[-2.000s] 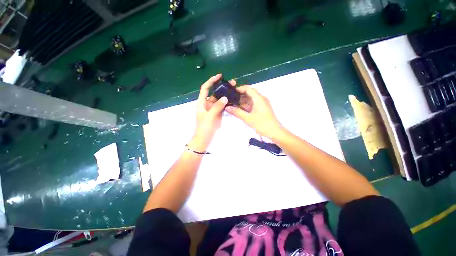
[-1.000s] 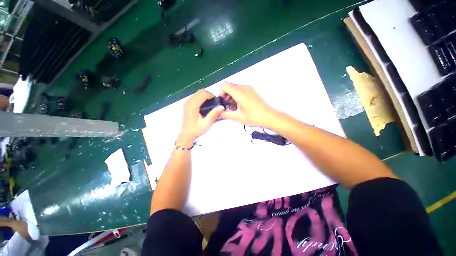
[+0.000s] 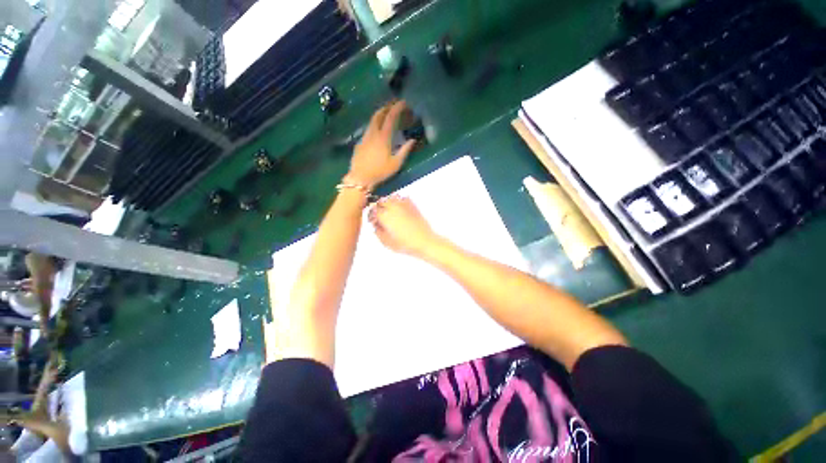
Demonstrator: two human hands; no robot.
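My left hand is stretched past the far edge of the white sheet, over the green surface. Its thumb and fingers are apart. A small blurred dark unit is close beside its fingertips; contact is unclear. My right hand is low over the upper part of the sheet with its fingers curled. Whether it holds anything is hidden. No black housing or cord bundle shows on the sheet.
Black blister trays with a white cover are stacked at right, beside a torn tan patch. A grey post and paper scrap are at left. Loose units lie beyond the sheet. Another person's arm shows far left.
My hands have separated, and the black housing is no longer between them. My left hand has reached forward past the sheet. The cord bundle no longer shows on the sheet. The view has shifted.
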